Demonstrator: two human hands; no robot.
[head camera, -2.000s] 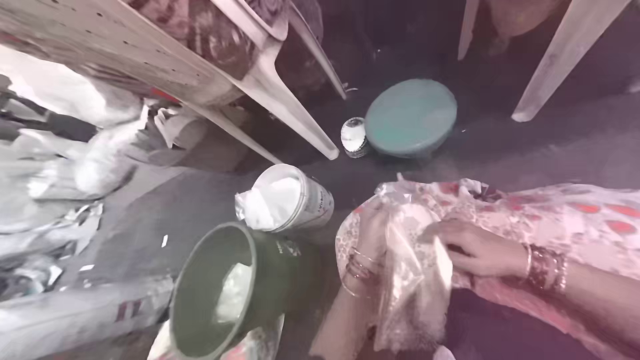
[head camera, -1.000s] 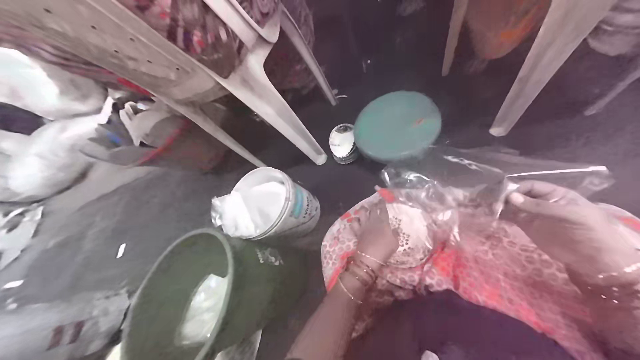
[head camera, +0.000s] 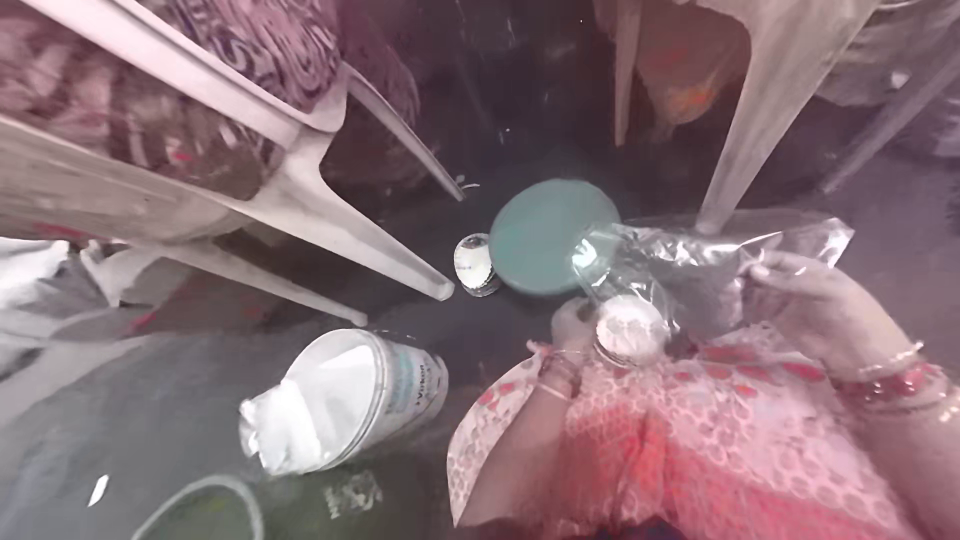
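My left hand (head camera: 574, 326) is closed around the side of a round, white-topped stack or container (head camera: 632, 330), above the patterned red and pink cloth (head camera: 637, 427) over my lap. To its right, my right hand (head camera: 791, 281) pinches a clear plastic bag (head camera: 694, 262), which stretches leftward over the round thing. Whether the round thing is inside the bag, I cannot tell. Bangles circle both wrists.
A green round lid or stool top (head camera: 555, 236) lies ahead, beside a small white-topped container (head camera: 474, 262). At left stand a white bucket (head camera: 405, 382) with white plastic in it and a green tub (head camera: 202, 487). Plastic chair legs (head camera: 375, 244) rise at left and right.
My right hand has moved right, away from my left hand, and the clear bag is now spread between them. The view has shifted, so the green tub is mostly out of frame.
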